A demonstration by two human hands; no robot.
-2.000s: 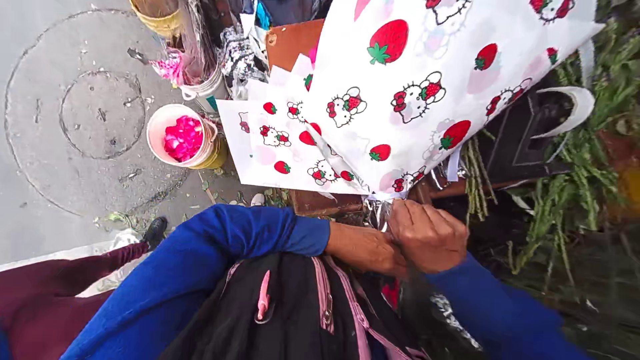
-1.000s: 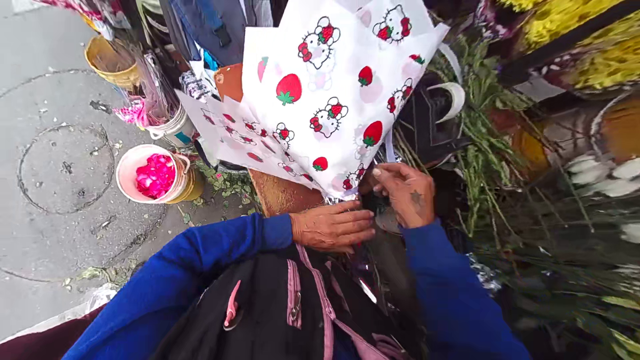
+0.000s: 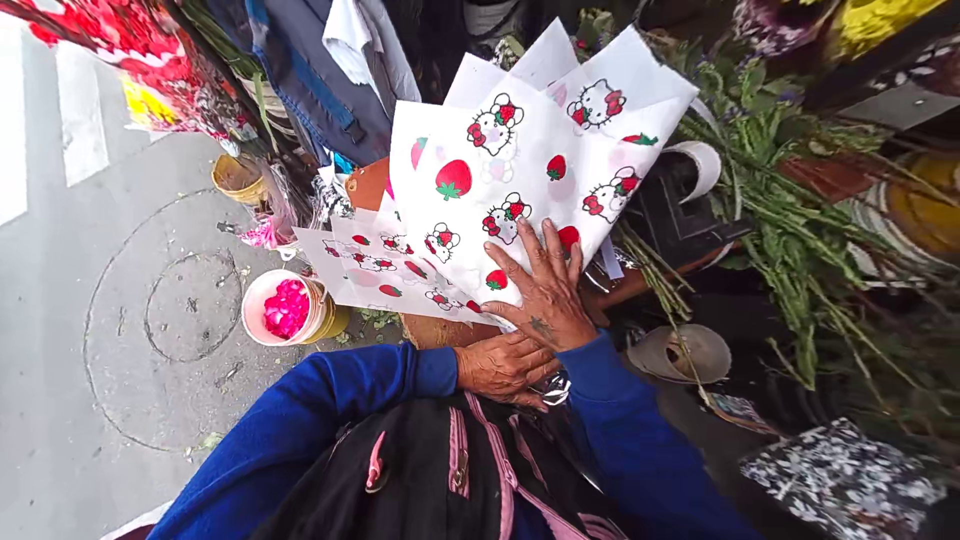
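Observation:
White wrapping paper (image 3: pixel 525 172), printed with strawberries and a cartoon cat, forms a flared bouquet wrap in front of me. My right hand (image 3: pixel 547 296) lies on its lower front with fingers spread. Just below, my left hand (image 3: pixel 506 367) closes around the gathered base of the wrap. Beside its knuckles shows a bit of shiny ribbon or film (image 3: pixel 555 388). Several pointed paper layers stand up at the top, and another printed part fans out to the left. What is inside the wrap is hidden.
Left of the wrap, a pail of pink petals (image 3: pixel 286 309) stands on the pavement near a yellow bucket (image 3: pixel 240 178). Red flowers (image 3: pixel 120 34) are at upper left. Green stems (image 3: pixel 787 247) and a black tape dispenser-like object (image 3: pixel 694 202) lie at right. A brown surface (image 3: pixel 431 330) is under the wrap.
My right hand has moved from the gathered base up onto the front of the paper, its fingers now spread. My left hand stays at the base.

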